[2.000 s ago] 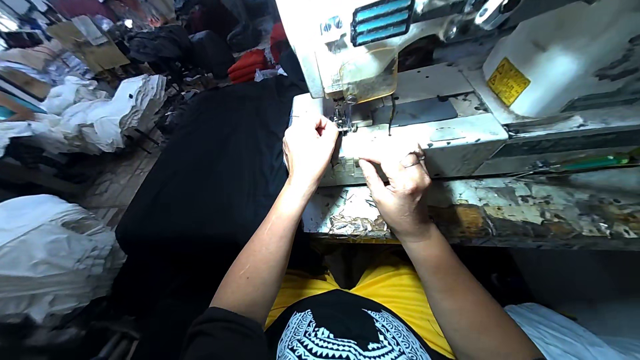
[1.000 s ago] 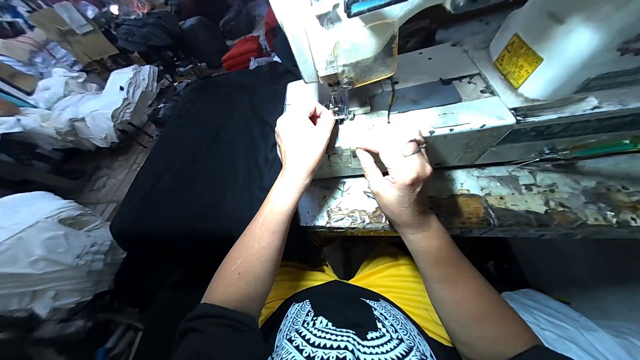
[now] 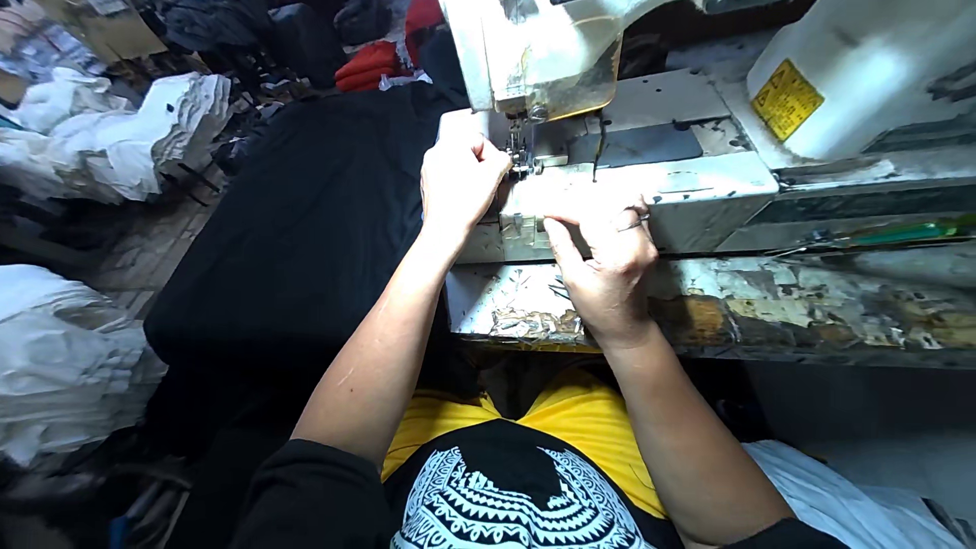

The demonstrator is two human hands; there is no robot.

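Note:
A white industrial sewing machine (image 3: 549, 53) stands in front of me, its presser foot (image 3: 521, 162) low over the bed. My left hand (image 3: 461, 179) is just left of the presser foot, thumb and index finger pinched together; whether something thin is between them cannot be told. My right hand (image 3: 606, 248), with a ring on one finger, is at the front edge of the machine bed (image 3: 709, 179), right of and nearer to me than the foot. Its thumb and index finger nearly meet, and glare hides what may be between them. Black fabric (image 3: 305, 221) lies left of the machine.
A worn table edge (image 3: 762, 305) runs below the machine. A green-handled screwdriver (image 3: 907, 232) lies at the right. Stacks of white cloth (image 3: 61, 358) stand at the left, with folded red cloth (image 3: 374, 65) farther back. White fabric (image 3: 846, 488) is at the lower right.

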